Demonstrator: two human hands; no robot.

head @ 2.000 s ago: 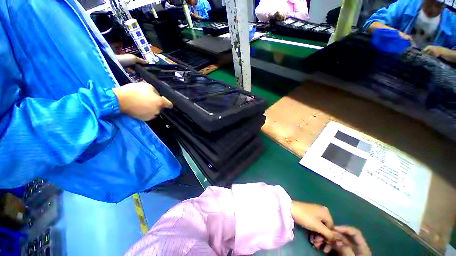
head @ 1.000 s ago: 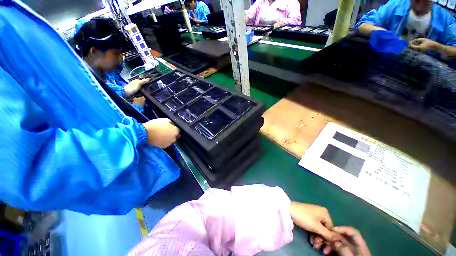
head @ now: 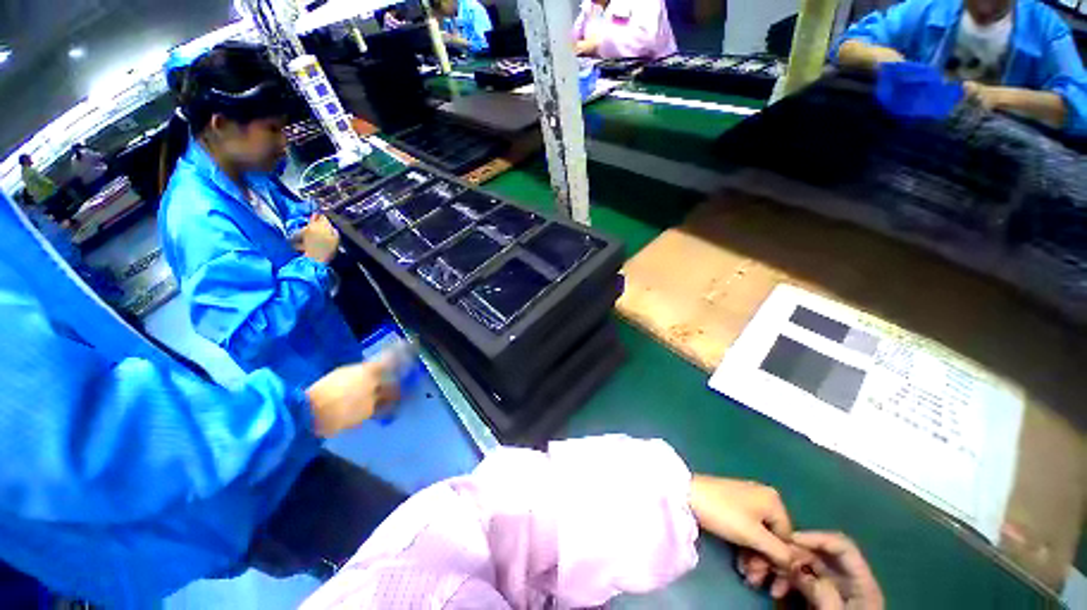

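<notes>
My left hand (head: pixel 745 520) reaches in from the pink sleeve at the lower middle. My right hand (head: pixel 834 574) is at the bottom edge, partly cut off. The fingers of both hands touch each other over the green bench. No object shows between them, but the fingertips overlap and hide what is inside. A stack of black foam trays (head: pixel 507 349) stands left of my hands. Its top tray holds several dark glossy smartphones (head: pixel 513 286) lying flat.
A white instruction sheet (head: pixel 876 411) lies on a brown board (head: pixel 679 280) to the right. A white metal post (head: pixel 556 113) rises behind the stack. A person in blue stands at the left edge, another is beyond. Across the line a person holds a blue item (head: pixel 918 91).
The near person in blue has let go of the top tray, now level on the stack, and moved left, holding something blurred. The other worker shows more fully. My hands have barely moved.
</notes>
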